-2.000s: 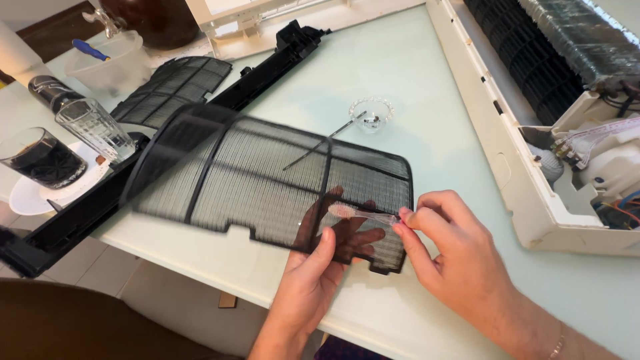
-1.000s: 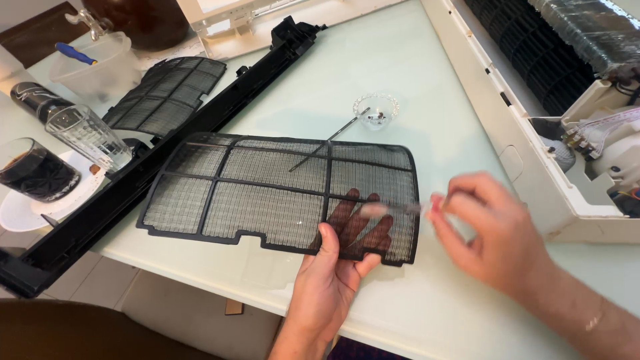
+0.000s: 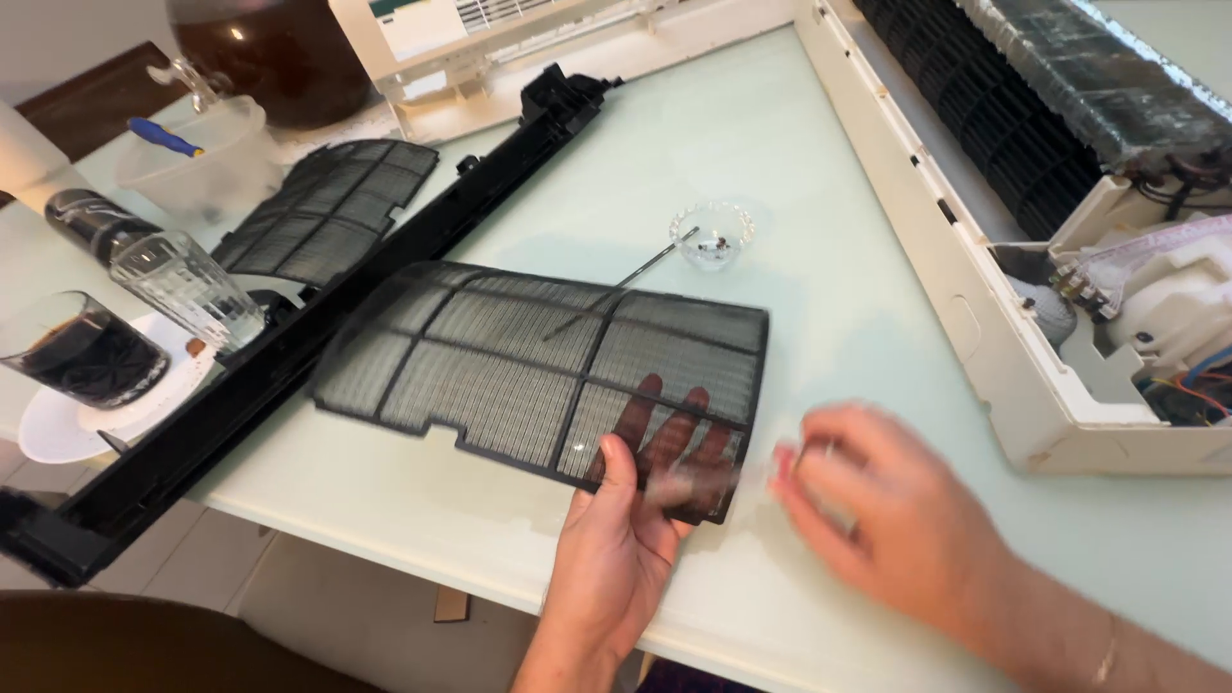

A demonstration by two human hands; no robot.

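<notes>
My left hand [image 3: 626, 539] holds a black-framed mesh air filter [image 3: 500, 371] near its lower right corner, thumb on the near face, fingers showing through the mesh from behind. Between the thumb and fingertips of my right hand [image 3: 866, 500] is a thin, clear, blurred tool [image 3: 712, 476]; its kind cannot be told. Its far end lies over the filter's right part, and whether it touches is unclear. Beyond the filter, a small beaded glass bowl [image 3: 712, 236] holds dark bits and screws. A thin dark rod [image 3: 664, 252] leans on it and is partly seen through the mesh.
A long black plastic part [image 3: 423, 226] crosses the table at left, beside a second mesh filter [image 3: 327, 207]. Farther left are a glass of dark drink [image 3: 91, 356] on a white plate, a tilted cut-glass tumbler [image 3: 183, 289] and a plastic tub [image 3: 207, 154]. An opened air conditioner unit [image 3: 924, 241] stands right.
My right hand, over the filter's right edge two seconds ago, has moved right, off that edge, still with the thin tool. My left hand keeps its hold while the filter's tilt shifts.
</notes>
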